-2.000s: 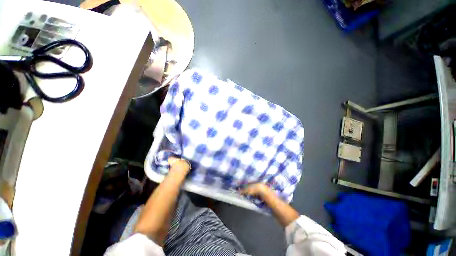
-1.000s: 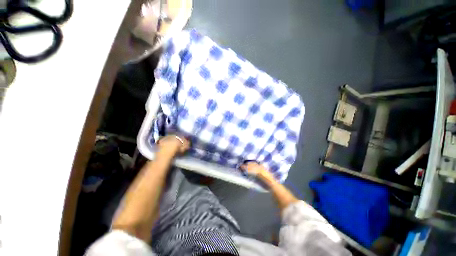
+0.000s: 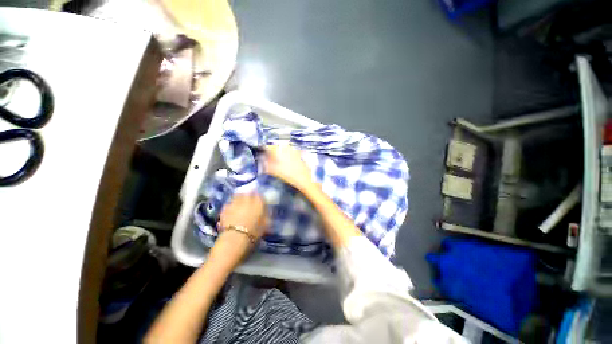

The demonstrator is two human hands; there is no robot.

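Note:
Blue-and-white checked fabric point(image 3: 366, 178) lies bunched in a white plastic bin point(image 3: 184, 218), spilling over its right side. My left hand point(image 3: 243, 213), with a thin bracelet at the wrist, is on the fabric in the left part of the bin; its fingers are blurred and partly hidden by cloth. My right hand point(image 3: 283, 163) reaches across to the fabric's upper left, its fingertips in the folds near the left hand. Both hands touch the cloth, but whether the fingers close on it is not clear.
A white table point(image 3: 60, 222) with black-handled scissors point(image 3: 27, 101) runs along the left. A round wooden stool point(image 3: 218, 33) with a clear plastic bag stands beyond the bin. A metal frame point(image 3: 510, 181) and a blue cloth bundle point(image 3: 486, 279) are at the right.
The fabric, earlier spread over the bin, is now folded back and bunched, showing the bin's far rim. My right hand has moved from the near right edge to the upper left, beside my left hand.

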